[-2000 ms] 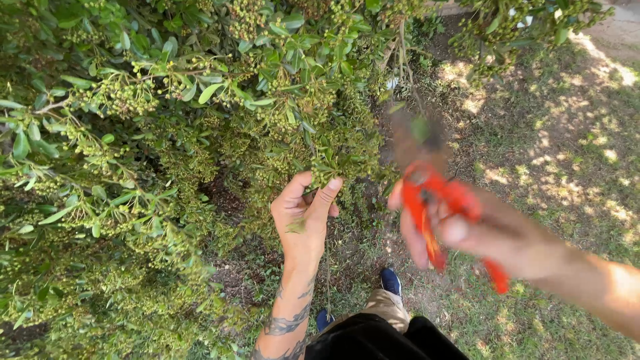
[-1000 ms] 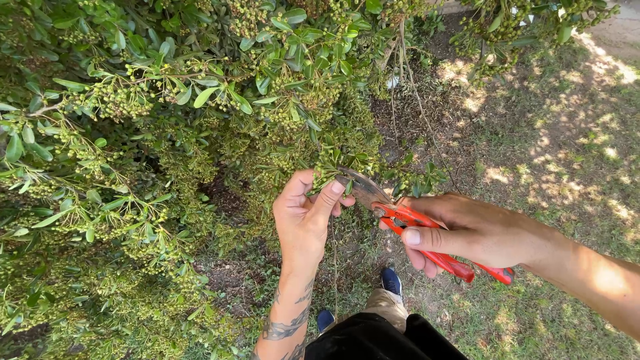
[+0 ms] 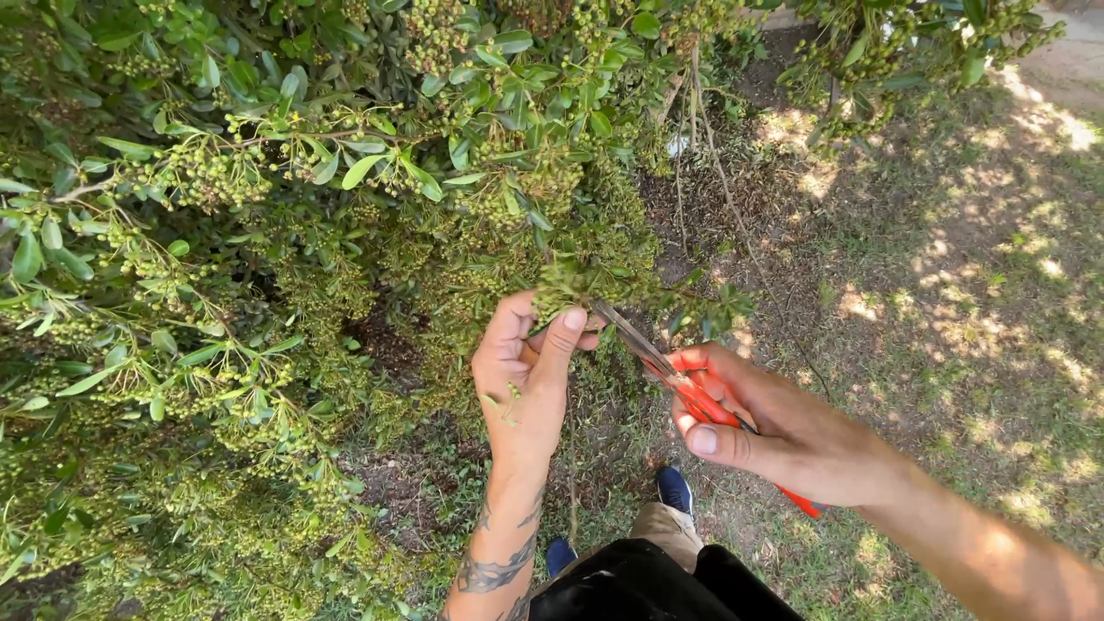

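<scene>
My left hand (image 3: 530,371) pinches a leafy sprig (image 3: 561,293) with small green berries between thumb and fingers, near the middle of the view. Small green bits lie on the back of the thumb side and wrist. From the right, my right hand (image 3: 768,423) holds red-handled pruning shears (image 3: 703,401). Their metal blades point up and left, with the tips at the stem beside my left fingertips. Leaves partly hide the tips, so I cannot tell whether they touch the stem. A leafy twig (image 3: 707,310) extends to the right above the blades.
A dense shrub (image 3: 259,259) with berry clusters fills the left and upper middle. Another berried branch (image 3: 888,60) hangs at the upper right. Long bare stems (image 3: 724,190) trail over the patchy grass (image 3: 949,310). My blue shoes (image 3: 674,490) stand on the ground below.
Two seconds ago the shears were raised and blurred to the right; they have since come in to the sprig at my left hand. Since one second ago the shears have turned, with their handles closer together.
</scene>
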